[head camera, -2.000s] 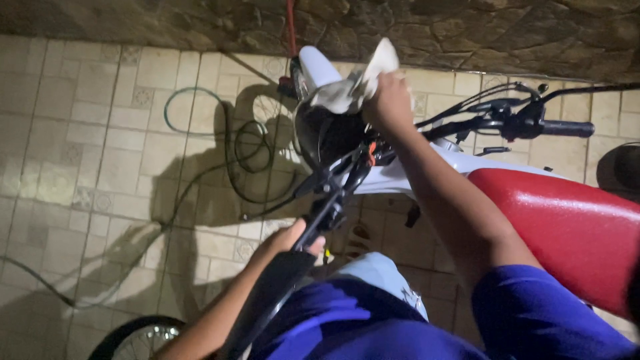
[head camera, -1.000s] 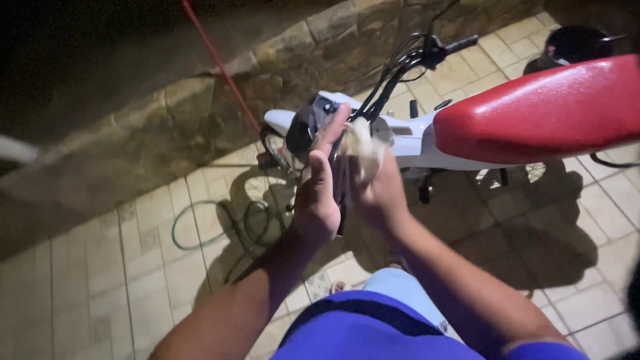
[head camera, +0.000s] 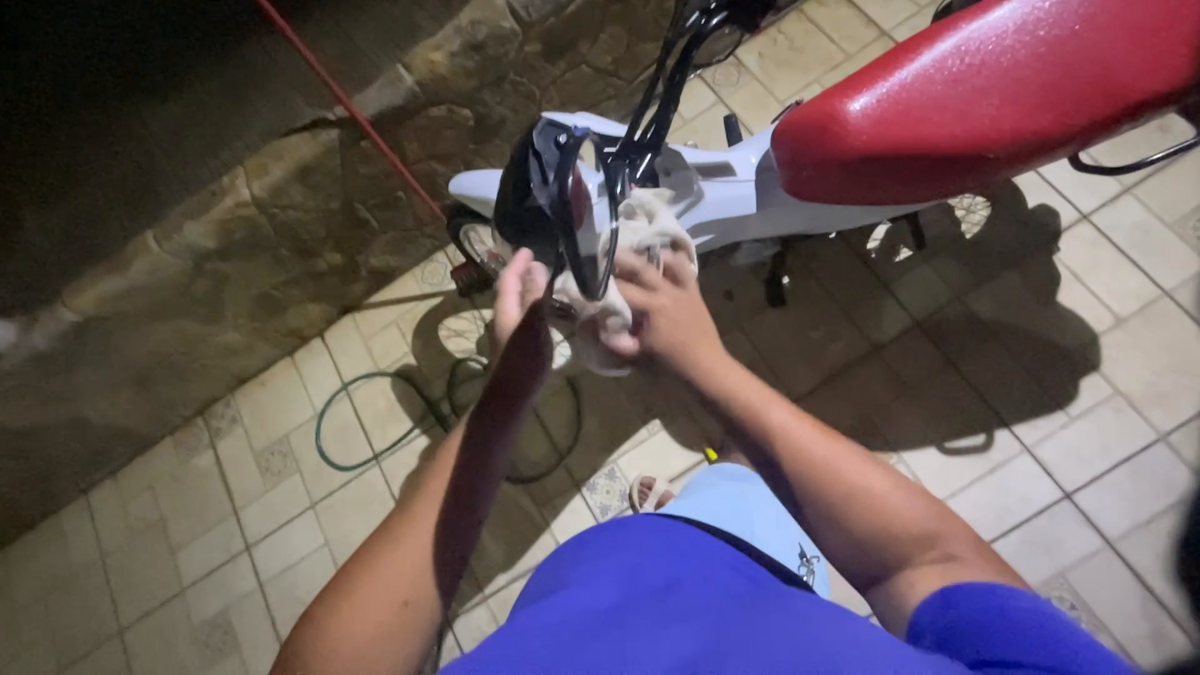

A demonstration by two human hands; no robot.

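Observation:
A motorcycle with a white body (head camera: 731, 187) and a red seat (head camera: 956, 112) stands before me, its front wheel at the left. My right hand (head camera: 670, 305) grips a pale cloth (head camera: 647, 225) beside the handlebar, just behind a dark rear-view mirror (head camera: 592, 225). Left of the mirror, my left hand (head camera: 520, 295) is raised with its fingers up, partly behind a dark, blurred strip along the forearm. Whether this hand touches the mirror or the cloth cannot be told. The cloth hangs partly below the mirror.
A green hose (head camera: 361, 459) lies coiled on the tiled floor (head camera: 309, 525) below the front wheel. Behind the motorcycle runs a low stone wall (head camera: 309, 206), crossed by a red bar or cord (head camera: 352, 108). A sandalled foot (head camera: 649, 492) shows beneath me.
My left hand, low on a dark bar two seconds ago, is now up by the mirror. The right hand with the cloth has come down from the front of the motorcycle. The view has turned.

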